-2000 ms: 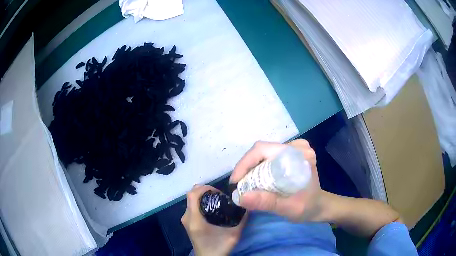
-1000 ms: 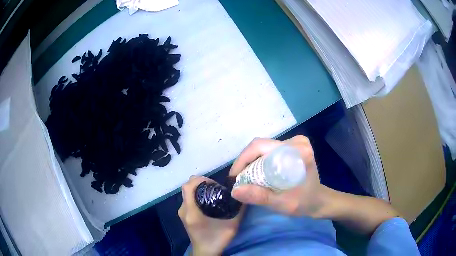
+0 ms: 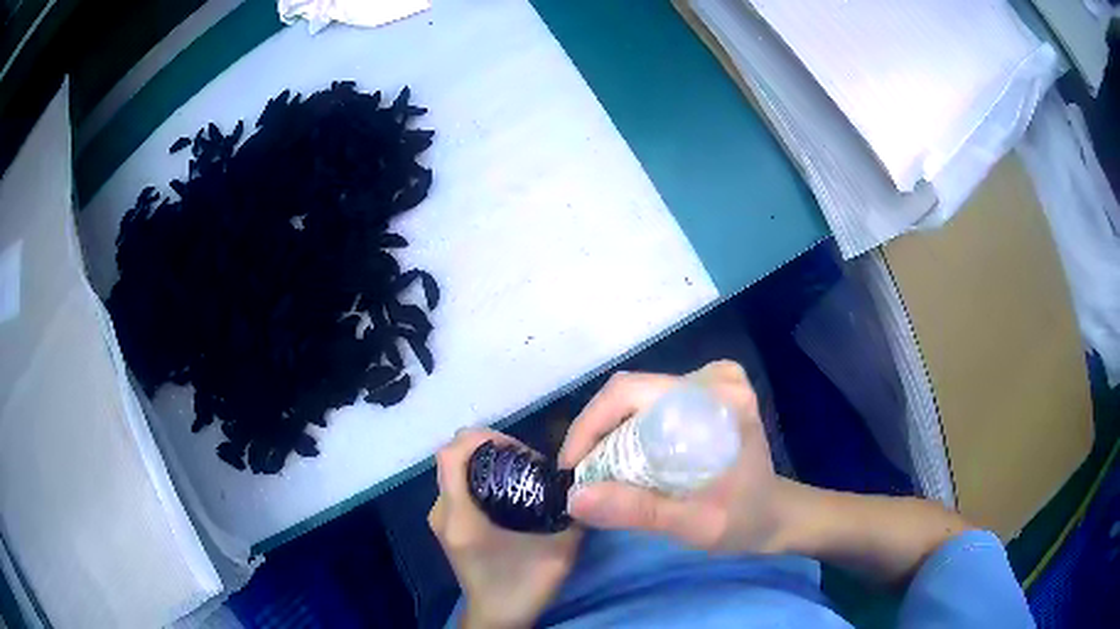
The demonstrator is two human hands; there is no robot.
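My left hand (image 3: pixel 497 553) is closed around a short thick bundle of black bars (image 3: pixel 521 488), ends facing up, with shiny wet lines across them. My right hand (image 3: pixel 725 492) grips a clear-white glue bottle (image 3: pixel 663 445) with a printed label, tilted with its base up and its tip end toward the bundle's right side. The tip itself is hidden by my fingers and the bundle. A large loose heap of small black crescent end pieces (image 3: pixel 270 246) lies on a white work sheet (image 3: pixel 553 221), beyond my hands.
A crumpled white wipe (image 3: pixel 350 10) is at the sheet's far edge. White foam sheets (image 3: pixel 884 98) are stacked at right, above a brown cardboard sheet (image 3: pixel 1001 356). Another pale stack (image 3: pixel 86 455) stands at left. The green bench mat (image 3: pixel 700 160) ends just beyond my hands.
Both hands have moved slightly left with the bundle and bottle. More shiny lines show across the bar ends. The heap and sheet have shifted slightly up and left in the view.
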